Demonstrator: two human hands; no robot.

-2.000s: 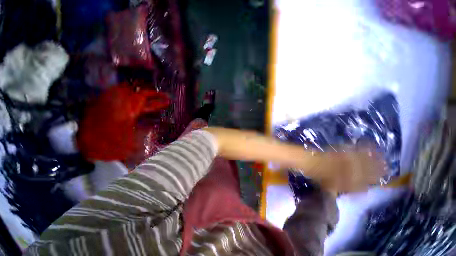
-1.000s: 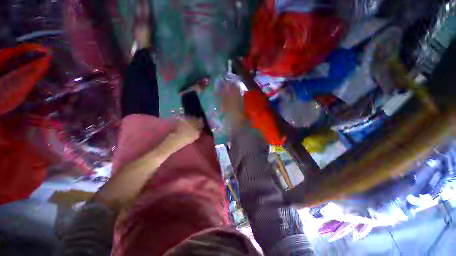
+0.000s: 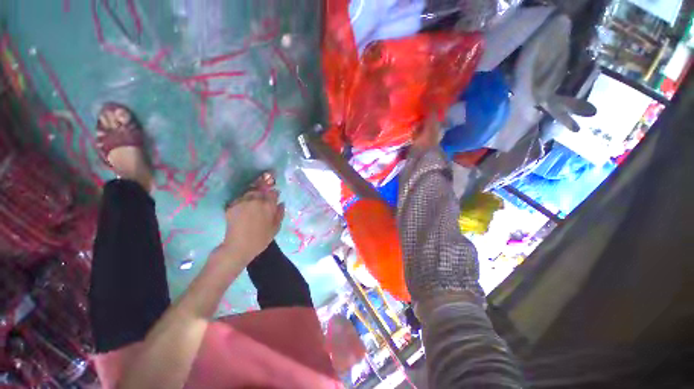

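Bright red, glossy plastic carrier bags [image 3: 392,87] hang at the upper middle, beside the green floor. My right hand [image 3: 430,132], below a grey checked sleeve, reaches to their lower right edge and seems to touch them. Its fingers are blurred and partly hidden, so its grip cannot be told. My left hand [image 3: 256,218] is over the floor in front of my lap, left of the bags and apart from them. Its fingers look loosely bent; nothing shows in it, but its palm is hidden.
Red strips lie scattered on the green floor [image 3: 221,45]. My feet are on the floor. Bagged dark red items [image 3: 46,213] lie at the left. A blue bag [image 3: 483,114], pale bags and a yellow item [image 3: 479,212] are right of the red bags. A dark slanted surface fills the lower right.
The view has swung from the white table and dark bagged garment to the floor and red bags. My right hand has moved up to the red bags; my left hand is over the floor.
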